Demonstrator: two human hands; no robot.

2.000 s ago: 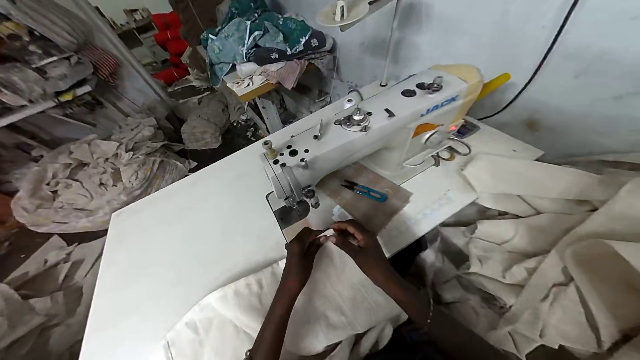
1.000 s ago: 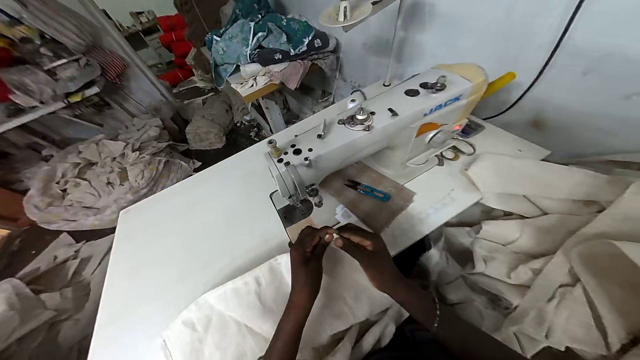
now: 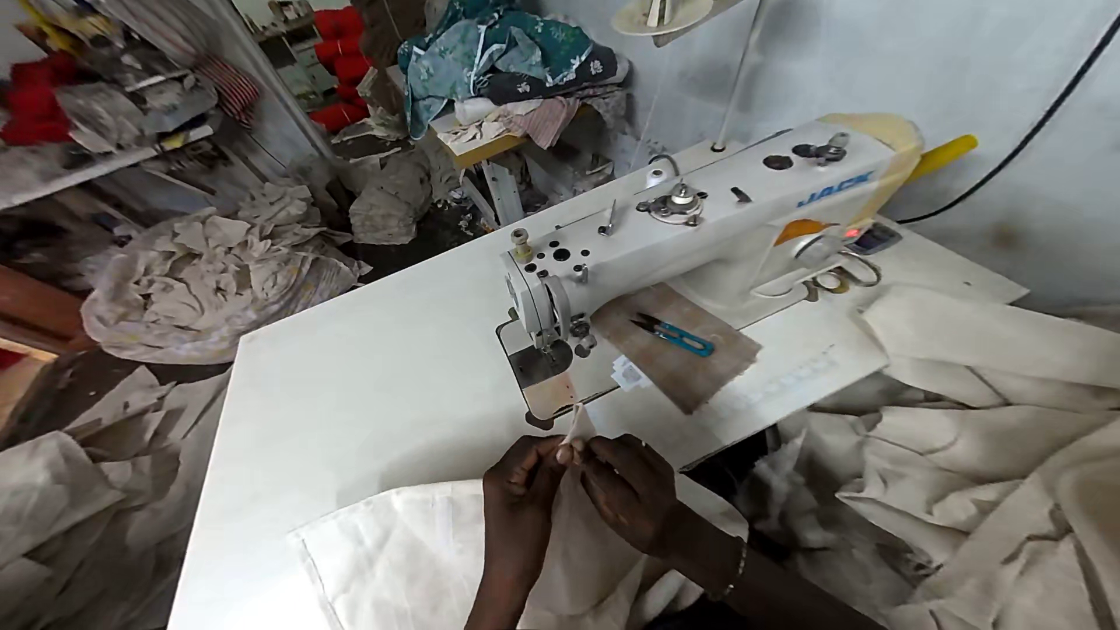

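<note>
A white cloth (image 3: 411,551) lies over the front edge of the sewing table, a narrow folded tip of it rising between my hands. My left hand (image 3: 525,490) pinches this fold from the left, and my right hand (image 3: 630,490) pinches it from the right, fingertips almost touching. Just beyond the fingers is the needle area of a white Jack industrial sewing machine (image 3: 717,219). Blue-handled thread snips (image 3: 674,334) rest on a brown fabric piece (image 3: 682,376) on the machine bed, right of the needle.
The white tabletop (image 3: 350,385) extends left. Pale cloth (image 3: 989,490) is heaped at the right, and a large bundle of pale fabric pieces (image 3: 210,280) sits on the floor at the left. Behind the table, folded garments (image 3: 507,61) are piled on a small stand. A thread stand (image 3: 662,16) rises behind the machine.
A pointed fold of the cloth now stands up beyond my fingertips, where the earlier frames show little of it. Both hands stay close together in front of the needle area.
</note>
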